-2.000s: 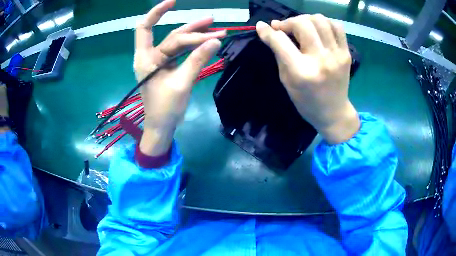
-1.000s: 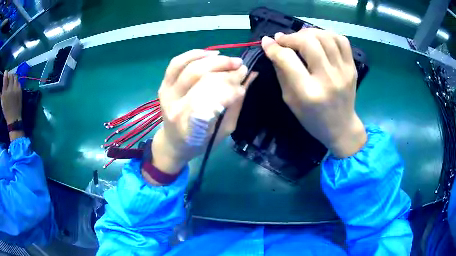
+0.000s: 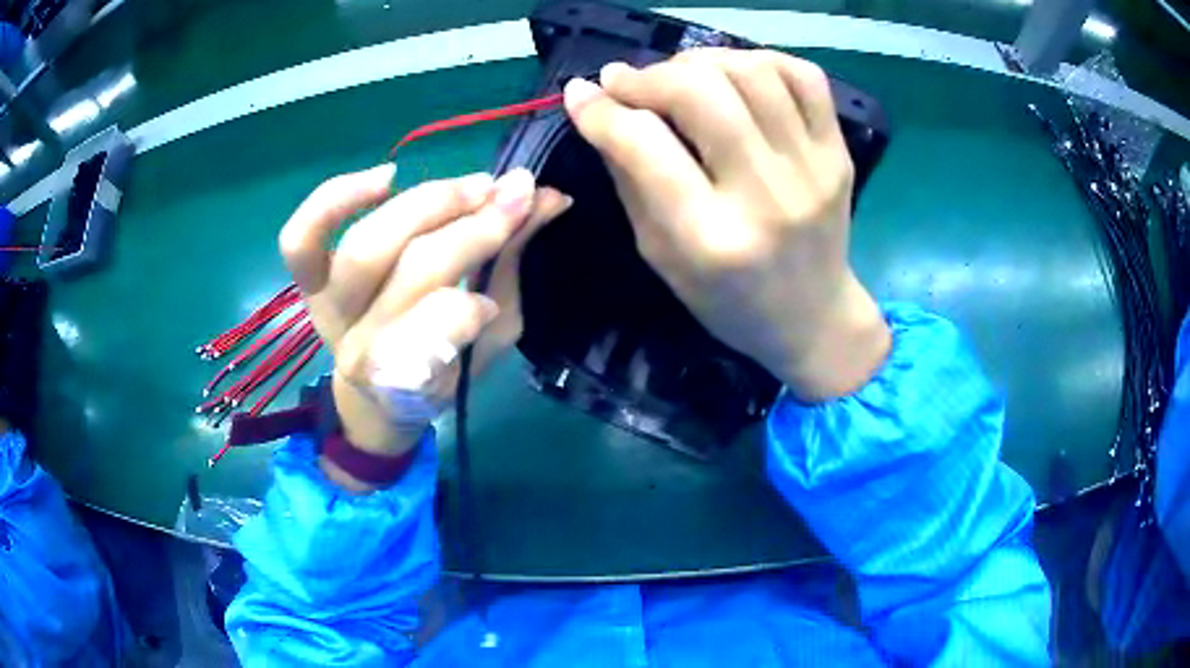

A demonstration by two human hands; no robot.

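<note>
A glossy black plastic housing [image 3: 626,352] lies tilted on the green mat, partly hidden by my hands. My right hand [image 3: 731,209] is over its far part, thumb and forefinger pinching a red lead wire [image 3: 476,119] that runs left towards my left hand. My left hand [image 3: 418,268] is at the housing's left side, its thumb and fingers closed on a black cable [image 3: 463,444] that hangs down past the table's front edge to a light tip. White labels [image 3: 415,363] are on my left hand, blurred. A maroon wrist strap [image 3: 366,459] is on my left wrist.
A bundle of red lead wires [image 3: 268,372] lies left of my left hand. Black lead wires [image 3: 1125,287] lie along the right table edge. A grey tray [image 3: 107,196] is far left. A clear plastic bag [image 3: 219,518] is at the front left edge. Blue sleeves of people show at both sides.
The housing and both hands appear further left in the view. My left hand has closed on the black cable, which now hangs downward instead of trailing left. The red wire between my hands shows more length.
</note>
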